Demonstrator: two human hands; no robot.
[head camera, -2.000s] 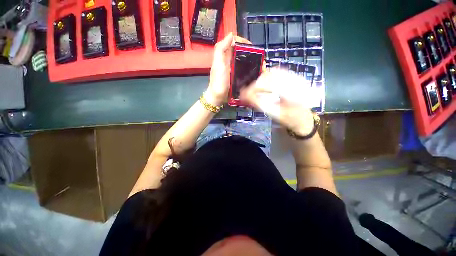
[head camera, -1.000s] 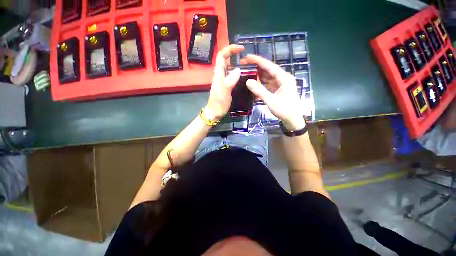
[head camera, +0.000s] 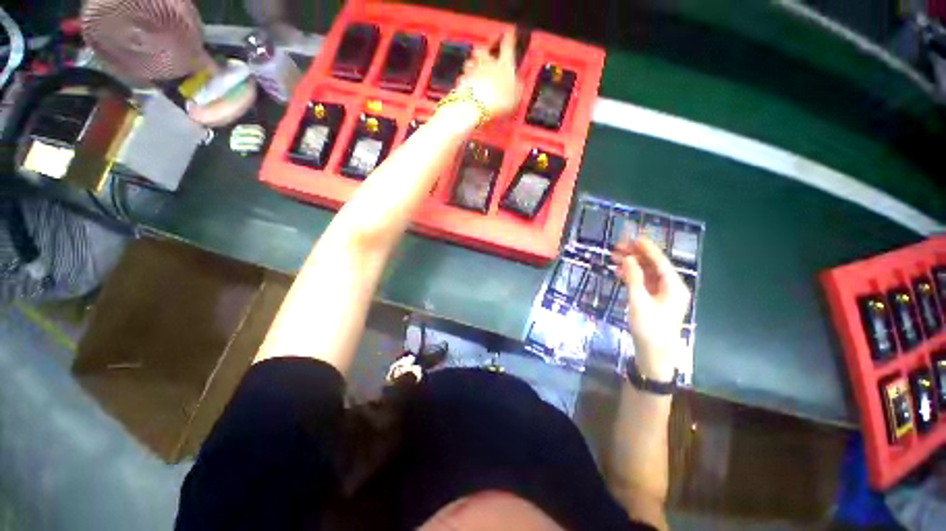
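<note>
My left hand (head camera: 492, 85) reaches over the back row of the red foam tray (head camera: 415, 226). A dark phone shape (head camera: 520, 44) shows at its fingertips, at the fourth pocket from the left; whether the fingers grip it is unclear. Three dark-faced phones lie to its left, such as this one (head camera: 356, 52). A phone with a gold mark (head camera: 550, 96) lies to its right. The front row holds phones with silvery rectangles (head camera: 532, 185), one mostly hidden by my forearm. My right hand (head camera: 656, 296) is over the clear tray (head camera: 693, 241) of dark parts, fingers curled; its fingertips are blurred.
A second red tray with phones (head camera: 845, 311) stands at the right. A pinkish fan (head camera: 145, 36), a bottle (head camera: 272, 67) and clutter are at the left. A white stripe (head camera: 726, 150) crosses the green bench (head camera: 768, 270). Cardboard boxes (head camera: 166, 332) are below.
My hands have parted from the phone they both held. The left has moved up-left to the red tray's back row; the right has moved down over the clear tray. The view has turned and shifted.
</note>
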